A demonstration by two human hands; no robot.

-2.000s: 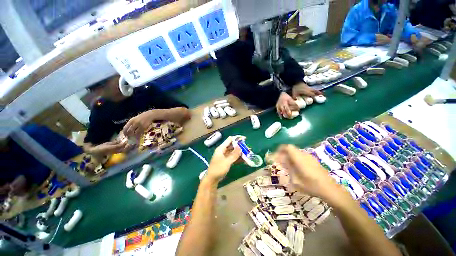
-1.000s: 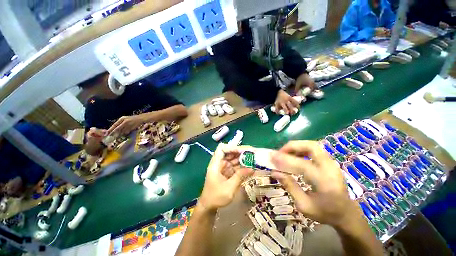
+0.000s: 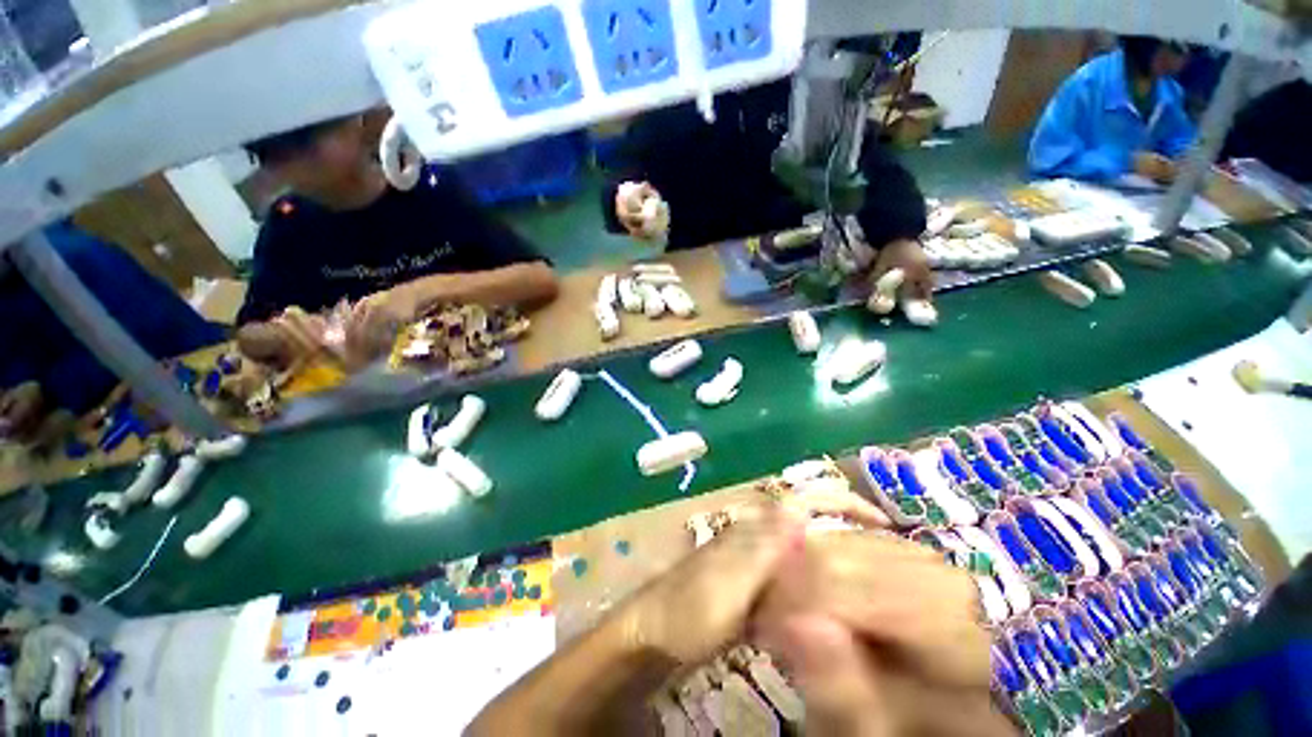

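Note:
My left hand point(image 3: 708, 588) and my right hand point(image 3: 885, 622) are pressed together, blurred, low in the middle of the view. Their fingers overlap, and anything between them is hidden. Beige-pink back covers point(image 3: 731, 703) lie in a pile on the brown board, largely covered by my hands. More pale pieces point(image 3: 813, 478) show just beyond my fingers. To the right, a clear blister tray point(image 3: 1168, 688) holds rows of open housings point(image 3: 1039, 536) with blue cells and green boards.
White housings point(image 3: 671, 452) and a thin white strand point(image 3: 630, 400) lie on the green belt point(image 3: 576, 497). Small green dots point(image 3: 468, 593) lie on an orange sheet and white paper at left. A power strip point(image 3: 576, 65) hangs above. Workers sit opposite; a dark-handled tool point(image 3: 1266, 380) lies far right.
My hands have closed together and moved lower; the white housing with the green board seen between them is now hidden. The view has shifted. An opposite worker's hand has lifted off the belt.

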